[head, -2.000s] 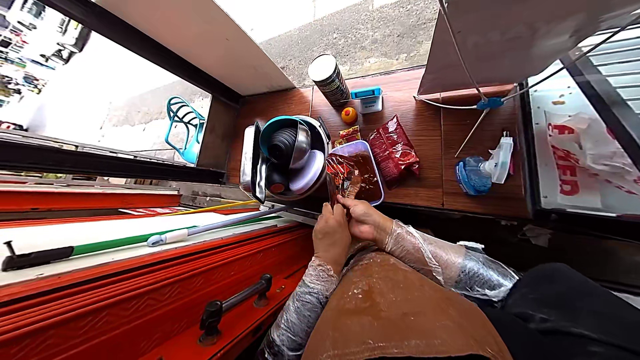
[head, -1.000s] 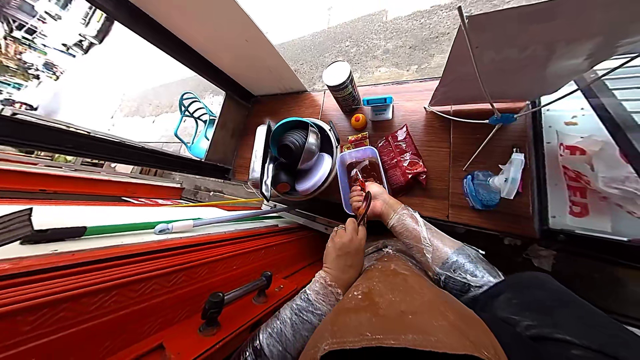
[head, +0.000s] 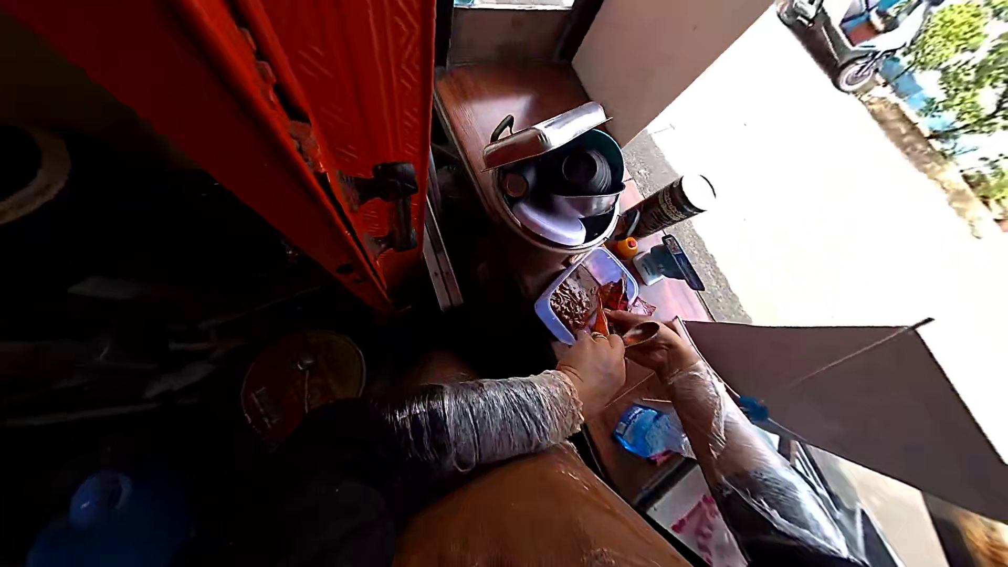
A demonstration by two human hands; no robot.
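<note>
My left hand (head: 594, 368), its sleeve wrapped in clear plastic film, has its fingers closed around a narrow orange-red packet (head: 601, 317) above the near edge of a white plastic tub (head: 553, 321). Brown shredded or granular food (head: 571, 301) lies in the tub, with red glossy packaging (head: 614, 294) at its right side. Close beside it, my right hand (head: 661, 346) holds a brownish oval object (head: 641, 334), whose kind I cannot tell. The fingertips of both hands nearly meet, and partly hide what they hold.
A large pot (head: 504, 206) of bowls and a metal tray (head: 543, 135) stands beyond the tub. Nearby are a tall canister (head: 669, 206), a blue-lidded container (head: 669, 264) and a blue spray bottle (head: 647, 431). An orange-red panel (head: 354, 94) with a black handle stands left; a grey board (head: 835, 394) juts at right.
The view has turned strongly. Brown food now shows in the tub, and an orange-red packet and an oval object show between my hands.
</note>
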